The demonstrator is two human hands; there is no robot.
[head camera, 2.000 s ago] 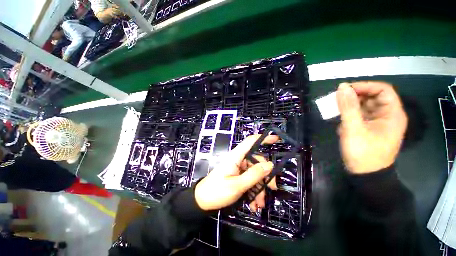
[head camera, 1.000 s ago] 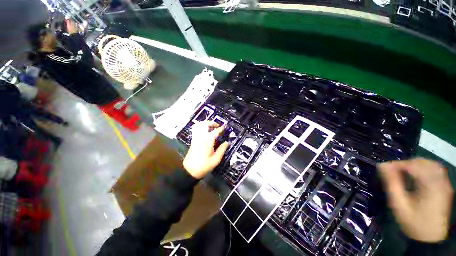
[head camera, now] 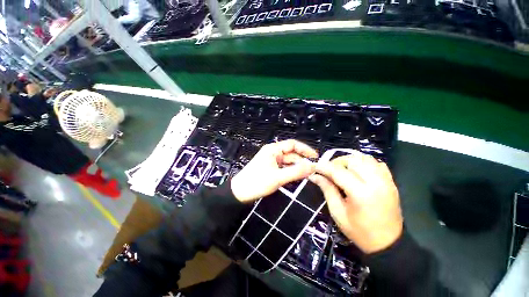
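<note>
My left hand and my right hand meet fingertip to fingertip above the tray. Both pinch the upper end of the die-cut adhesive sheet, black rectangles divided by white lines. Its top edge curves up behind my right fingers and its lower end hangs toward me. Whether a small piece is between the fingertips is hidden. The glossy black blister tray lies under the sheet. White rectangular frames show in pockets at its left side.
A bundle of white liner strips lies left of the tray. A cream fan stands farther left, near a person in dark clothes. The green strip runs behind. A black pile and spare sheets are at right.
My left hand has moved from the tray's left pockets to the sheet. My right hand has come in from the right to meet it. The sheet's top end is now lifted and bent.
</note>
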